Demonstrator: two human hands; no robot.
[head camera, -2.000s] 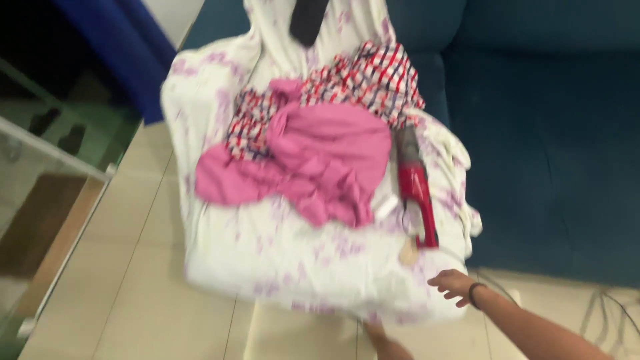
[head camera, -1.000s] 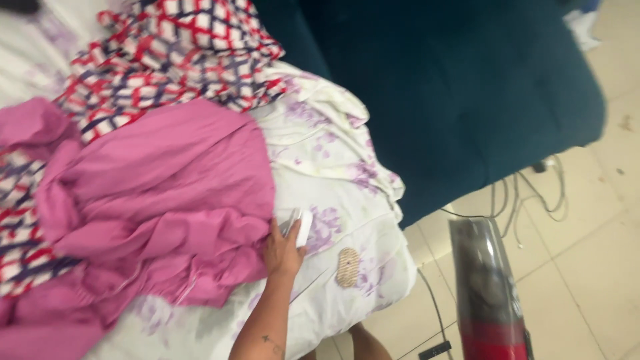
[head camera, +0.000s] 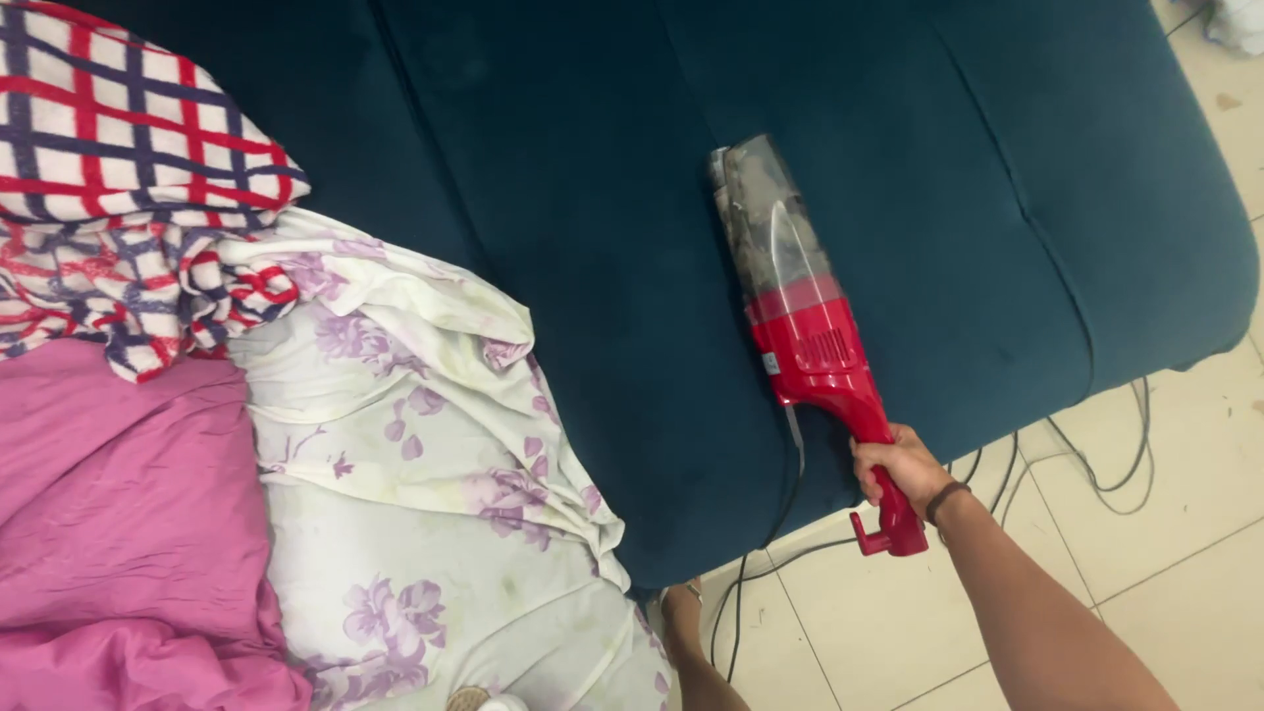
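Observation:
My right hand (head camera: 899, 464) is closed around the red handle of a handheld vacuum cleaner (head camera: 805, 336). The vacuum's clear dust container, with greyish matter inside, points away from me over the dark teal sofa seat (head camera: 612, 296). A cord hangs from the underside of its body and runs off the sofa's front edge. My left hand is out of view. On the left lies a white sheet with purple flowers (head camera: 434, 474), with a pink cloth (head camera: 128, 494) and a red, white and navy checked cloth (head camera: 128, 128) on it.
Dark cables (head camera: 1116, 474) lie on the pale tiled floor (head camera: 889, 612) below the sofa's front edge. A foot and lower leg (head camera: 686, 632) show beside the sheet. A round tan and white object (head camera: 479, 699) sits at the bottom edge. A whitish item (head camera: 1236, 22) lies at the top right.
The vacuum, lying on the sheet two seconds ago, is now in my right hand over the sofa. My left hand, at the pink cloth's edge one second ago, has left the view, which has turned right.

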